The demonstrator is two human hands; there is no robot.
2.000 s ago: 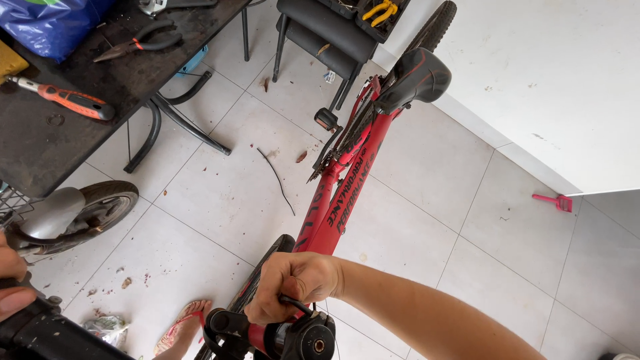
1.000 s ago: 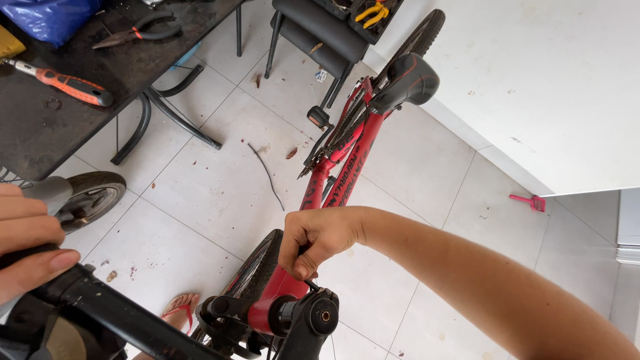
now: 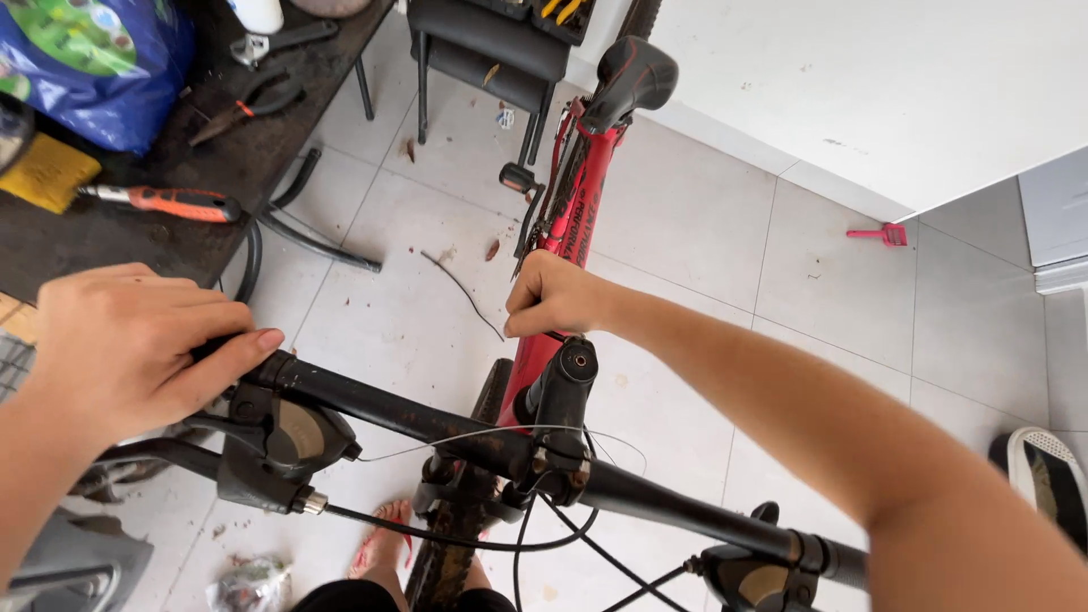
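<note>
My left hand (image 3: 140,344) grips the left end of a black bicycle handlebar (image 3: 374,399), beside a shifter and brake lever (image 3: 285,438). My right hand (image 3: 552,297) is curled just behind the stem (image 3: 565,382), over the red frame's top tube (image 3: 531,365). A short dark piece, perhaps a hex key, shows between its fingers and the stem; most of it is hidden. A thin bare cable (image 3: 459,438) loops out from the left shifter across the bar. The black saddle (image 3: 633,81) is at the far end of the bicycle.
A dark table (image 3: 255,161) at left holds pliers (image 3: 246,106), an orange-handled screwdriver (image 3: 183,202), an adjustable wrench (image 3: 280,42), a yellow sponge (image 3: 51,172) and a blue bag (image 3: 110,68). A black chair (image 3: 493,42) stands beyond. A person's feet in sandals (image 3: 382,535) are beside the front wheel.
The handlebar and stem have swung further into view, with my left hand on the bar. My right hand stays by the stem. The view has shifted.
</note>
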